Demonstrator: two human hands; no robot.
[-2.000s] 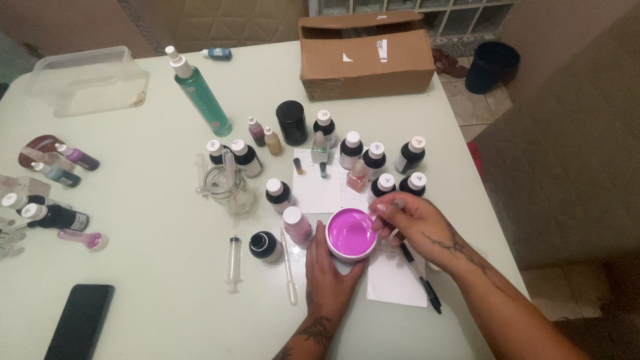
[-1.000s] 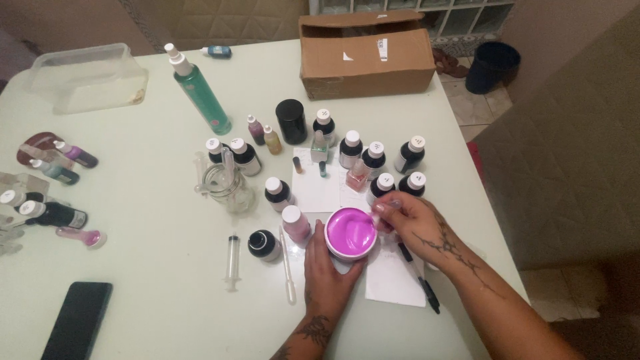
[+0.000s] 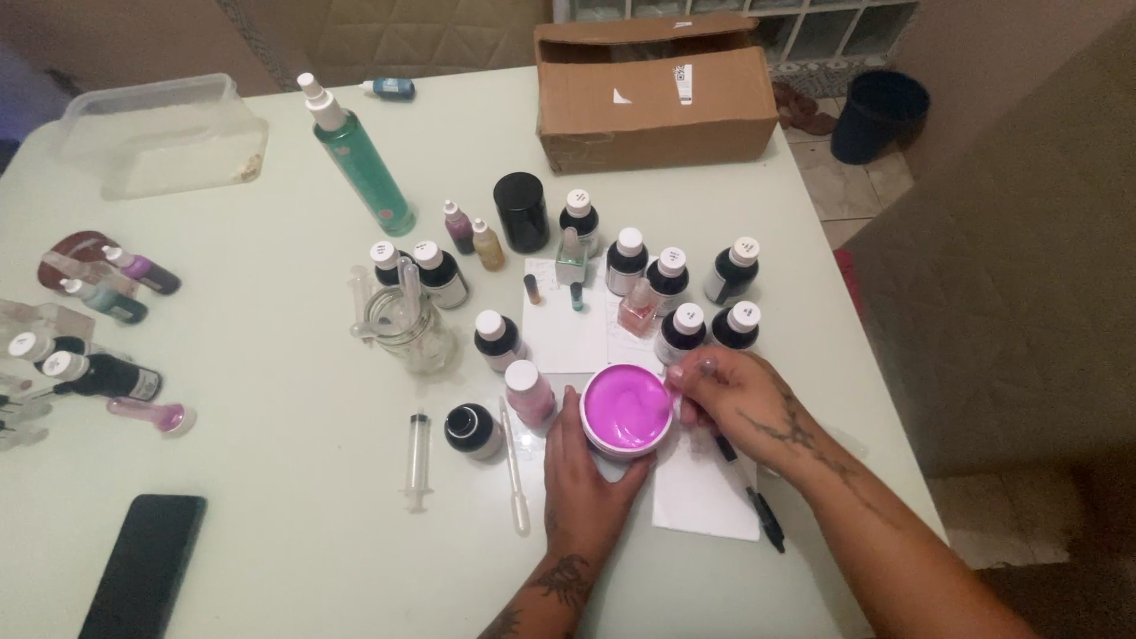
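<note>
My left hand [image 3: 590,479] is wrapped around the near left side of a white round tub [image 3: 626,451] filled with bright magenta cream. At the tub's right rim, my right hand [image 3: 719,390] pinches a small clear stirrer, its lower end hidden at the cream's edge. A pink bottle with a white cap [image 3: 530,395] stands just left of the tub. Beside it are a plastic pipette [image 3: 515,479], an uncapped dark bottle [image 3: 473,432] and a syringe [image 3: 417,461]. Under my right hand lie white paper [image 3: 701,501] and a black pen [image 3: 765,519].
Several dark bottles with white caps [image 3: 683,333] stand beyond the tub, with a glass jar of pipettes [image 3: 413,333] to their left. Farther back are a green spray bottle [image 3: 364,169], a cardboard box [image 3: 657,106] and a plastic container [image 3: 177,133]. A phone [image 3: 142,568] lies near left.
My right hand has shifted slightly at the tub's right rim, and the surface pattern of the magenta cream has changed. My left hand stays around the tub.
</note>
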